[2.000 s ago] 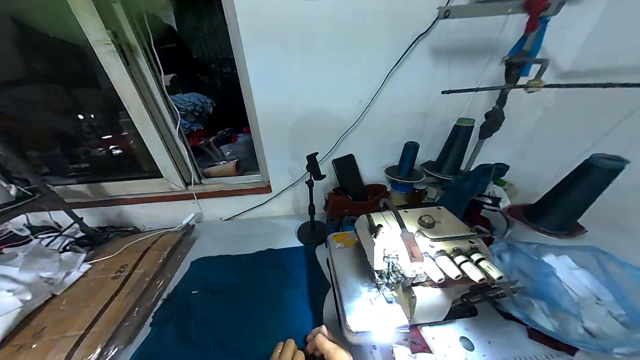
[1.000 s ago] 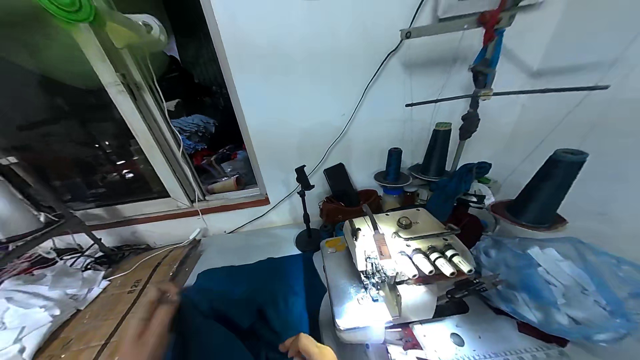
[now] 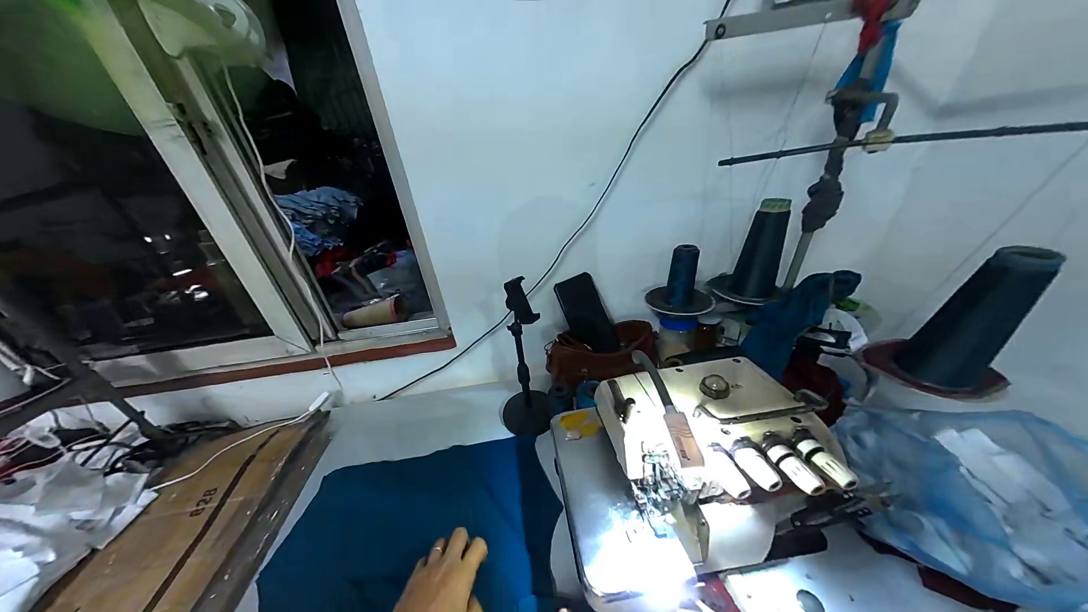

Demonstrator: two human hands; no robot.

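My left hand (image 3: 446,571), with a ring on one finger, rests palm down on a dark teal cloth (image 3: 399,501) near the bottom edge, its fingers slightly apart. The cloth lies spread on the white table, left of an overlock sewing machine (image 3: 722,416). Bright light falls on the machine's metal plate (image 3: 608,527) and needle area. Of my right hand, at most a sliver shows at the bottom edge, right of the left hand; its fingers and anything in them are hidden.
Behind the machine stand thread cones (image 3: 761,251), a phone holder (image 3: 525,412) and a phone (image 3: 586,313) in a brown container. A blue plastic bag (image 3: 977,501) lies right. Cardboard (image 3: 204,510) and white scraps (image 3: 59,510) are left.
My left hand has moved right from the cloth's left side onto its middle. The cloth, rumpled a second ago, lies flatter. My right hand has dropped almost out of view.
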